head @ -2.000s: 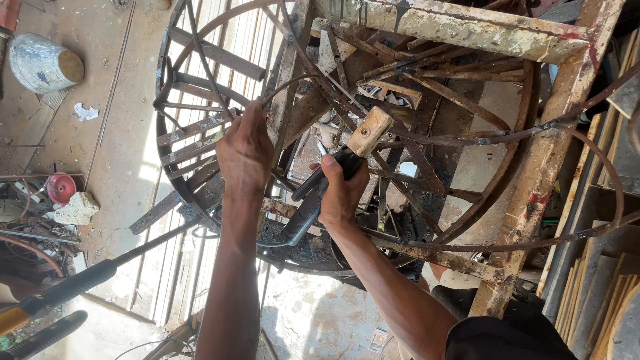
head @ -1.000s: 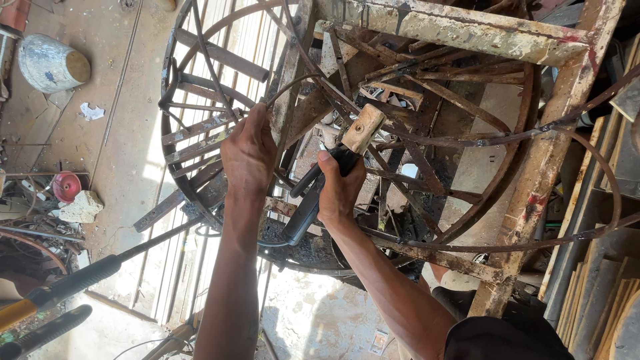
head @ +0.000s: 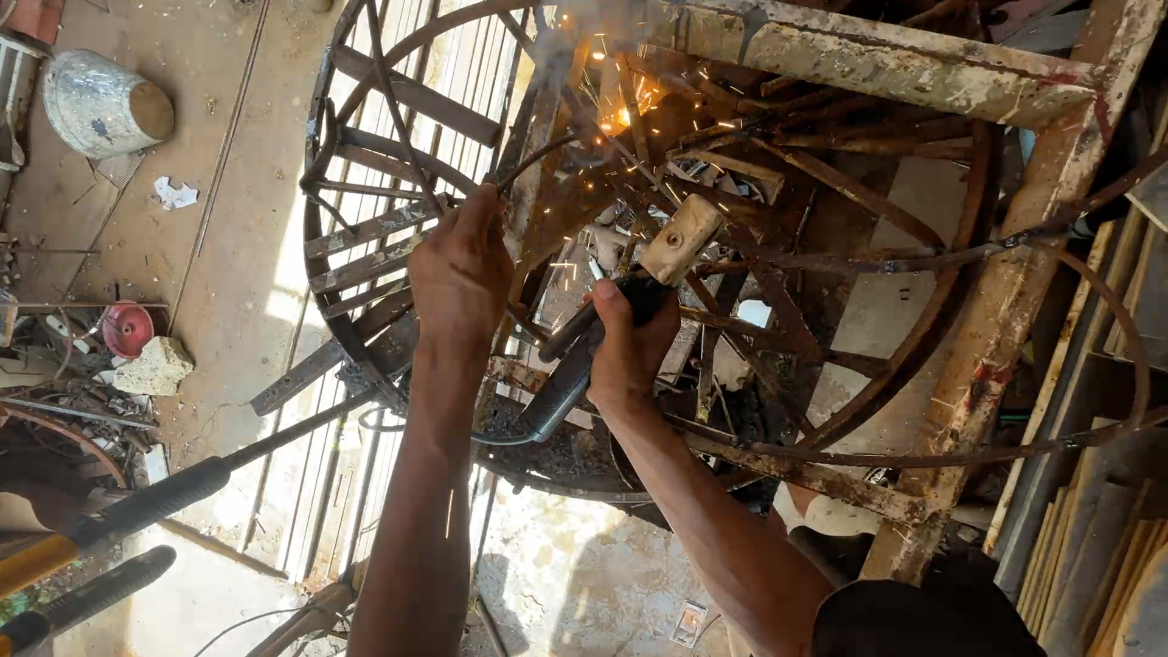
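Observation:
My left hand [head: 461, 274] is closed on the end of a thin curved metal rod [head: 538, 157], over the left part of a round frame of rusty flat bars [head: 315, 228]. With its thumb along the top, my right hand [head: 634, 342] grips a black-handled welding electrode holder [head: 561, 392] with a worn, pale jaw block [head: 683, 239]. A thin electrode [head: 643, 164] runs up and left from that block. At its far end a bright arc [head: 625, 116] throws sparks and smoke among the rusty bars. The exact joint is hidden by glare.
A paint-worn steel frame [head: 985, 365] spans the right and top. Long metal stock [head: 1077, 538] lies at the lower right. Black-gripped tool handles [head: 155, 497] reach in from the lower left. A stained bucket [head: 96, 105], a red round part [head: 128, 328] and a stone chunk [head: 153, 367] lie left.
An arc with sparks and smoke now shows at the top middle; neither earlier frame shows one. Both hands keep their holds and have hardly moved.

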